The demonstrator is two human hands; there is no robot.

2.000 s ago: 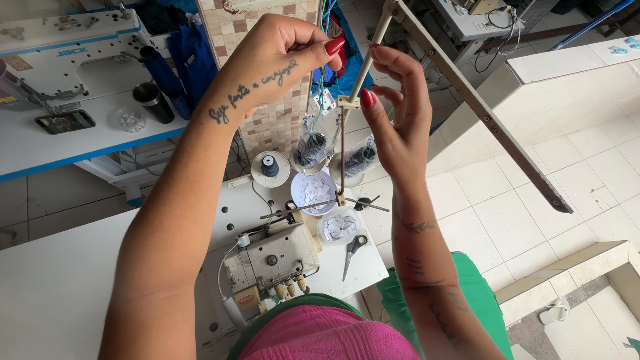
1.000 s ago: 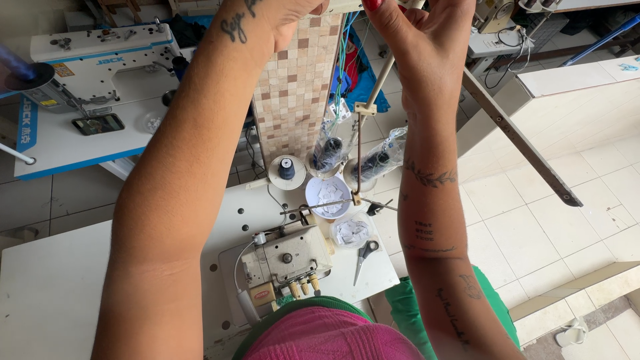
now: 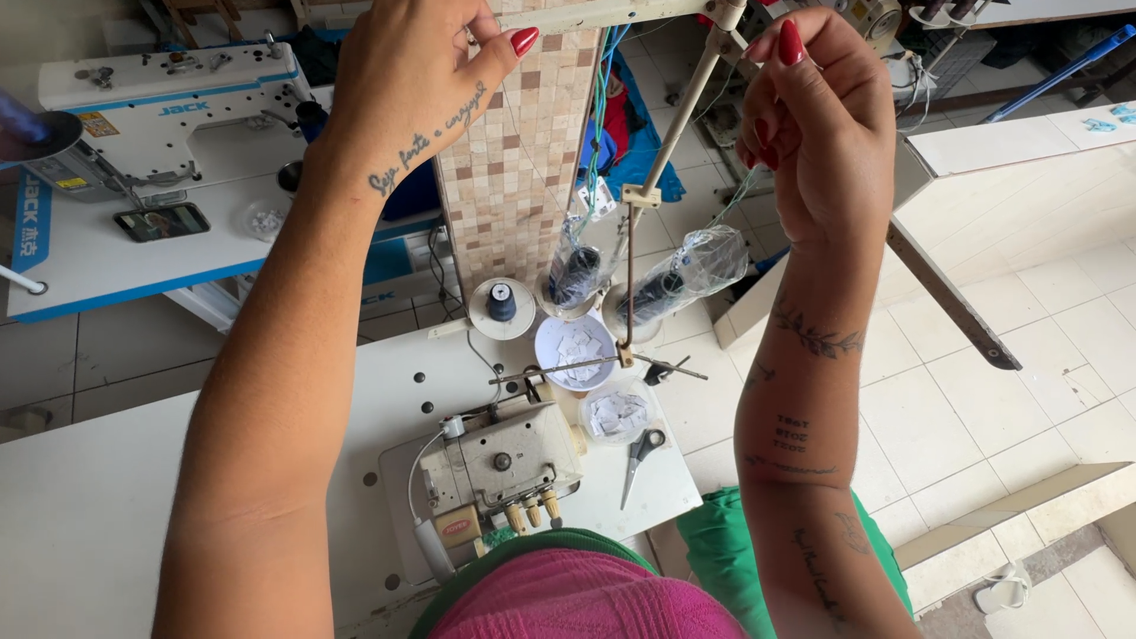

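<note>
My left hand point(image 3: 444, 53) is raised at the top, thumb and index finger close together beside the cream metal bar point(image 3: 603, 16) of a thread stand. A faint thread hangs near it; a hold on it cannot be made out. My right hand point(image 3: 821, 115) is raised right of the stand's pole point(image 3: 682, 111), fingers curled and thumb tip near the index finger. Greenish thread point(image 3: 738, 191) runs up toward its lower fingers, its end hidden. Below stands a serger sewing machine point(image 3: 501, 461), with a dark thread cone point(image 3: 500, 302) and bagged thread cones point(image 3: 577, 275) behind it.
On the white table point(image 3: 355, 444) are scissors point(image 3: 641, 461), a bowl point(image 3: 575, 353) and a clear tub point(image 3: 617, 413) of white scraps. A Jack sewing machine point(image 3: 177, 115) and a phone point(image 3: 161, 222) stand on the left table. A metal arm point(image 3: 954, 297) juts out at right, near a low wall point(image 3: 1021, 177).
The hands, near the pole two seconds ago, were at the frame's top edge one second ago. Now they are farther apart, either side of the pole. The view has shifted.
</note>
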